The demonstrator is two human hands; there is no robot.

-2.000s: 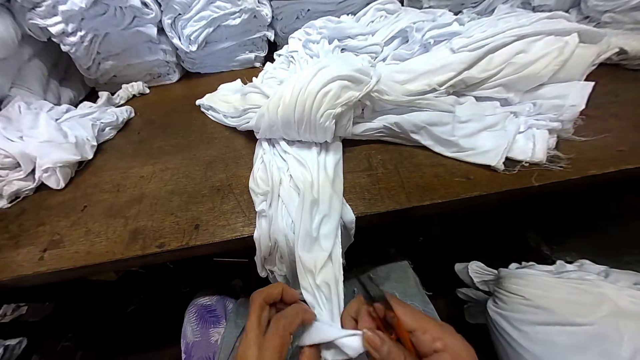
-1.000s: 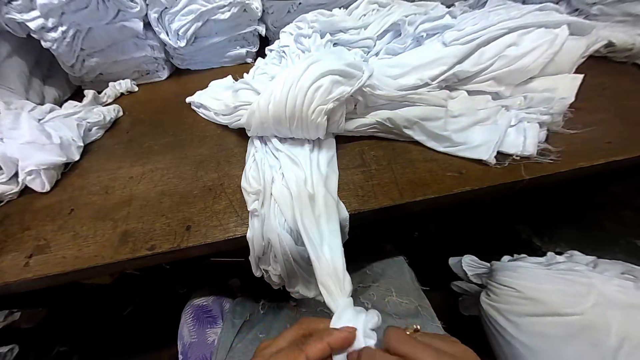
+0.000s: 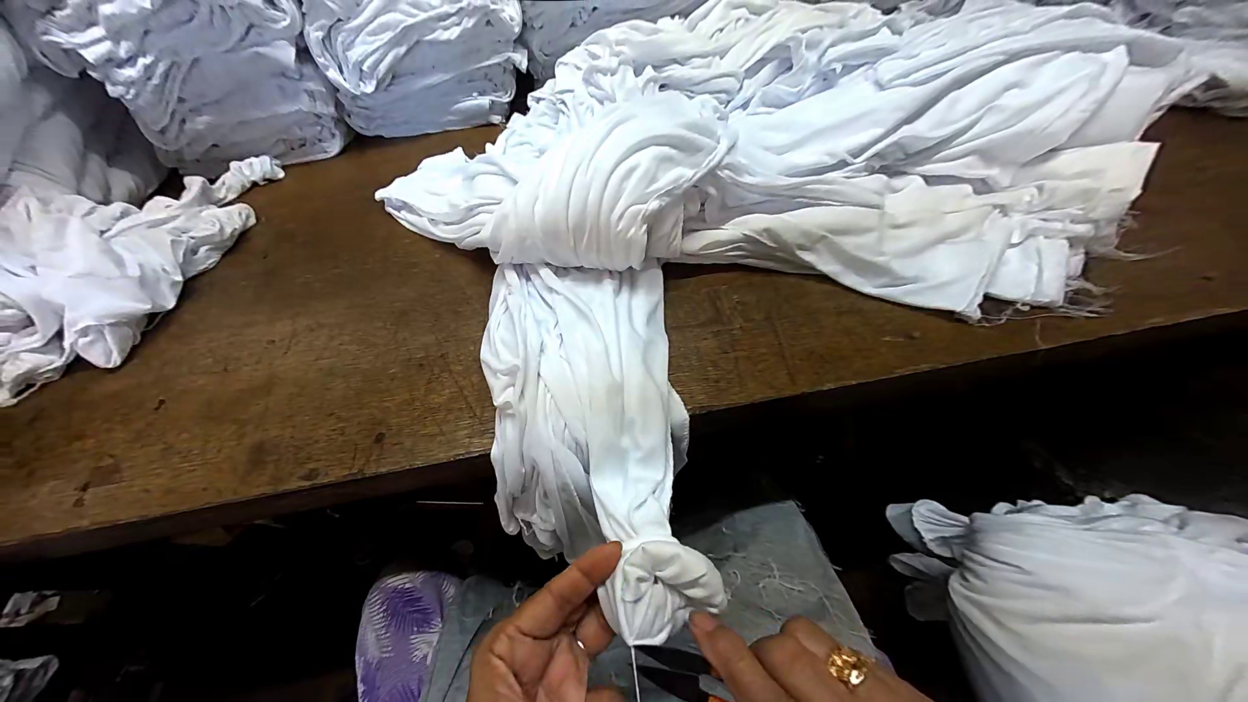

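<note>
A long bunch of gathered white cloth hangs over the table's front edge and ends in a rounded, knotted bundle. My left hand holds the left side of this bundle between thumb and fingers. At its lower right, my right hand, with a gold-coloured ring on one finger, touches the bundle with a fingertip and holds a small cutting tool with dark blades and a bit of orange handle. A white thread runs down from the bundle's bottom, beside the blades. Most of the tool's handle is hidden.
A large heap of white cloth lies on the brown wooden table. Stacked white bundles line the back. Loose white cloth lies at the left, and a big white bundle stands below at the right. Grey fabric covers the lap.
The cloth's end, a twisted tail two seconds ago, is now a rounded bundle. The tool, seen first and then hidden, shows again under my right hand. My left hand has opened out along the bundle's side.
</note>
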